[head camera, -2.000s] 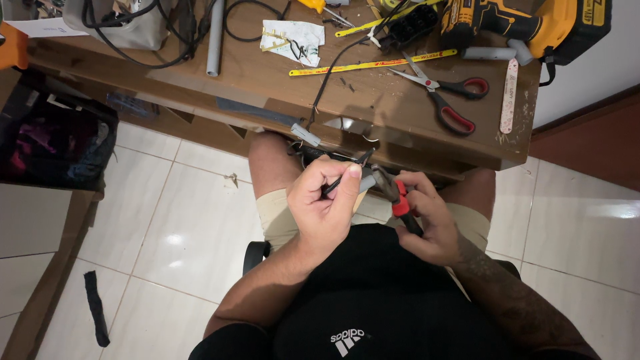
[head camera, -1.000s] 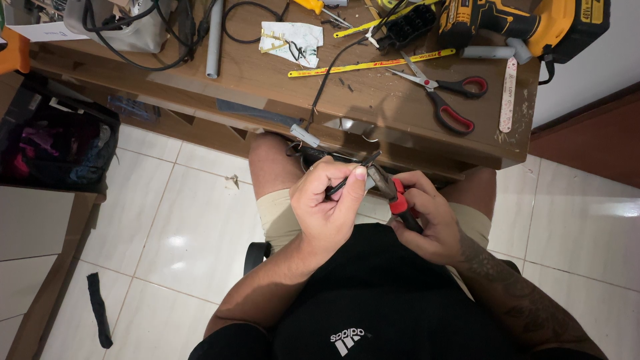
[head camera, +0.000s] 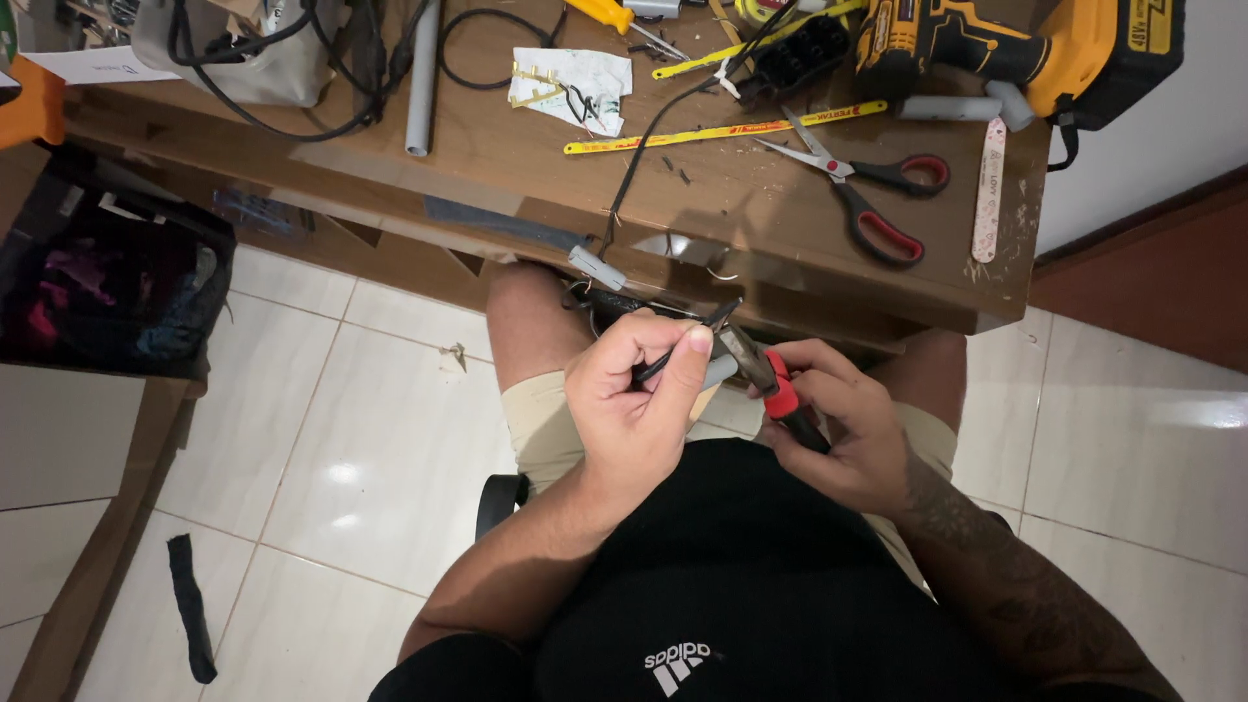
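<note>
Above my lap, my left hand (head camera: 639, 390) pinches a thin black cable (head camera: 655, 368) between thumb and forefinger. My right hand (head camera: 843, 424) grips the red and black handles of pliers (head camera: 785, 400). The metal jaws of the pliers point up and left, close by my left fingertips; whether they touch the cable cannot be told. A short grey tube (head camera: 720, 371) shows between the hands, partly hidden. Beyond them, a split grey tube piece (head camera: 597, 267) lies at the desk's front edge, near a black cord (head camera: 639, 146) that runs down from the desktop.
On the wooden desk (head camera: 731, 185) lie scissors (head camera: 838, 171), a yellow hacksaw blade (head camera: 726, 134), a nail file (head camera: 989, 190), a grey pipe (head camera: 422, 78), a screwdriver (head camera: 609, 14) and a yellow-black cordless power tool (head camera: 985, 49). An open dark bag (head camera: 117, 263) is at left.
</note>
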